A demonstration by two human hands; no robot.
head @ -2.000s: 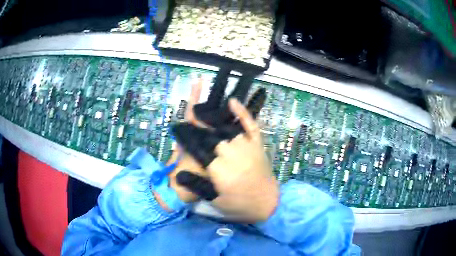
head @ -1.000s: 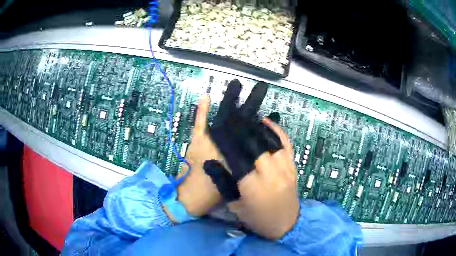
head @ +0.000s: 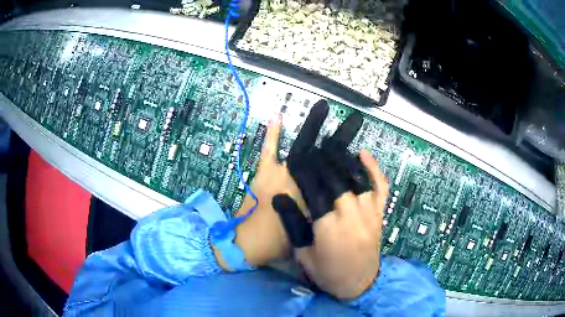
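A long strip of green circuit boards (head: 204,133) lies edge to edge in front of me. My left hand (head: 263,207), with a light blue wrist strap (head: 230,249), is over the boards, its bare outer finger pointing forward, apart from two outstretched black-covered fingers. My right hand (head: 347,238) lies across it, its black-covered fingers overlapping the left hand's fingers and palm. Which black coverings belong to which hand is partly unclear. No part shows in either hand; the overlap hides the palms and right fingertips. A blue cord (head: 243,105) runs down to the strap.
A black tray (head: 310,73) of cream-white parts stands behind the boards. A second black tray (head: 455,110) is to its right. Loose pale parts (head: 197,7) lie at the upper left. Pale rails (head: 111,189) edge the boards. A red surface (head: 57,220) is at the lower left.
The hands have gone from a tight, blurred clasp to overlapping with fingers stretched out. In the last second they keep nearly the same pose while the whole view shifts.
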